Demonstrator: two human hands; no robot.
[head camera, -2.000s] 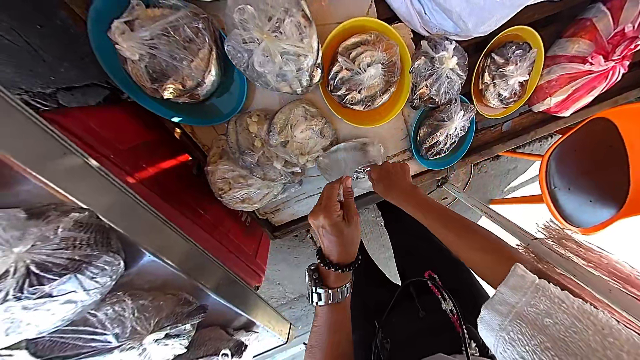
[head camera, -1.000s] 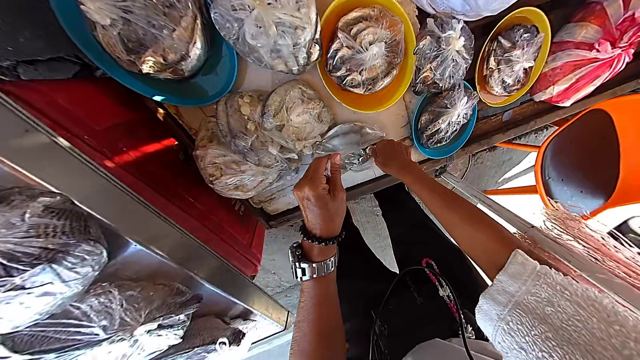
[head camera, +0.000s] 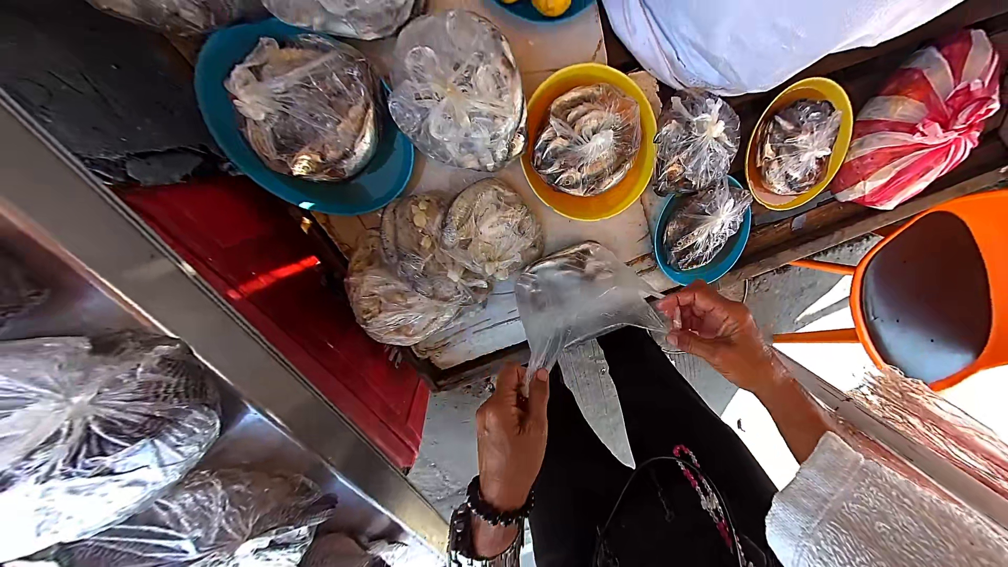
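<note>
A clear plastic bag (head camera: 579, 295) with what looks like fish inside lies at the table's near edge, its mouth spread wide. My left hand (head camera: 516, 425), with a watch and a beaded bracelet at the wrist, pinches one corner of that mouth. The opposite corner is pinched by my right hand (head camera: 713, 327), beside the small blue bowl (head camera: 703, 272). Just left of the bag, tied clear bags of fish (head camera: 492, 228) sit close together. Farther back, a yellow bowl (head camera: 589, 209) holds another tied bag of fish.
A large blue bowl (head camera: 346, 201) with bagged fish is at the back left. An orange chair (head camera: 976, 276) stands at right, below a red-and-white striped bag (head camera: 921, 126). A metal edge (head camera: 228, 346) runs diagonally along the left, above more bags (head camera: 94, 449). A second yellow bowl (head camera: 843, 98) is at upper right.
My hands, close together earlier, have moved apart, and the bag's gathered top is now spread between them. The view has shifted.
</note>
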